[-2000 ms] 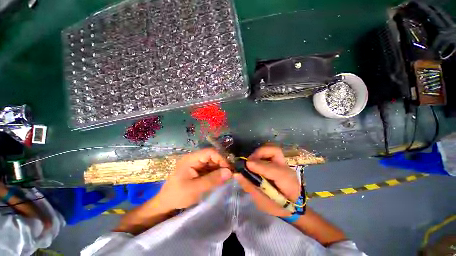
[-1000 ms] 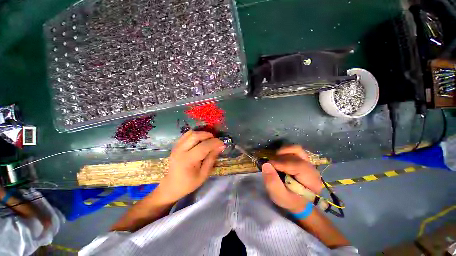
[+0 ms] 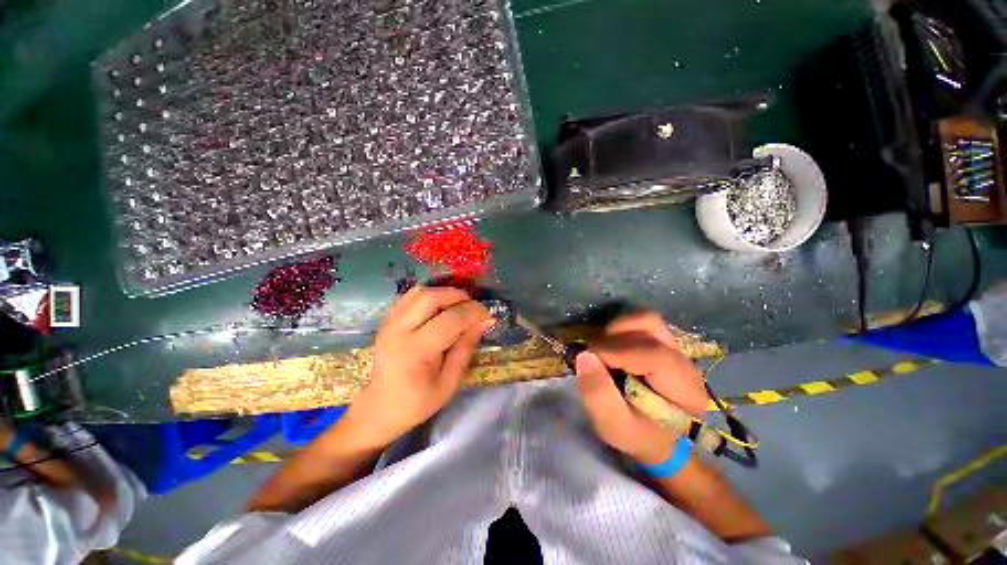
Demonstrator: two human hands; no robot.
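Note:
My left hand (image 3: 425, 351) is over the wooden strip (image 3: 276, 381), its thumb and fingertips pinched at a small round unit (image 3: 500, 318), partly hidden by the fingers. My right hand (image 3: 640, 386) holds the soldering iron (image 3: 652, 406) by its yellow and black handle, the thin metal tip pointing up-left at the unit. Whether the tip touches it I cannot tell. The solder wire (image 3: 166, 339) runs from the left toward my left hand; its end is hidden. Bright red parts (image 3: 451, 252) and dark red parts (image 3: 294, 289) lie in heaps beyond my left hand.
A clear blister tray (image 3: 320, 132) full of shiny units lies at the back left. A black case (image 3: 652, 155) and a white cup (image 3: 812, 204) of silvery bits stand right of it. A black station (image 3: 883, 121) with cables and a small brown box (image 3: 973, 177) are far right. Another person's sleeve (image 3: 66, 508) shows lower left.
Since two seconds ago my hands have moved apart, and the iron now points at the unit in my left fingers. Since one second ago the hands have barely moved; the view has shifted slightly.

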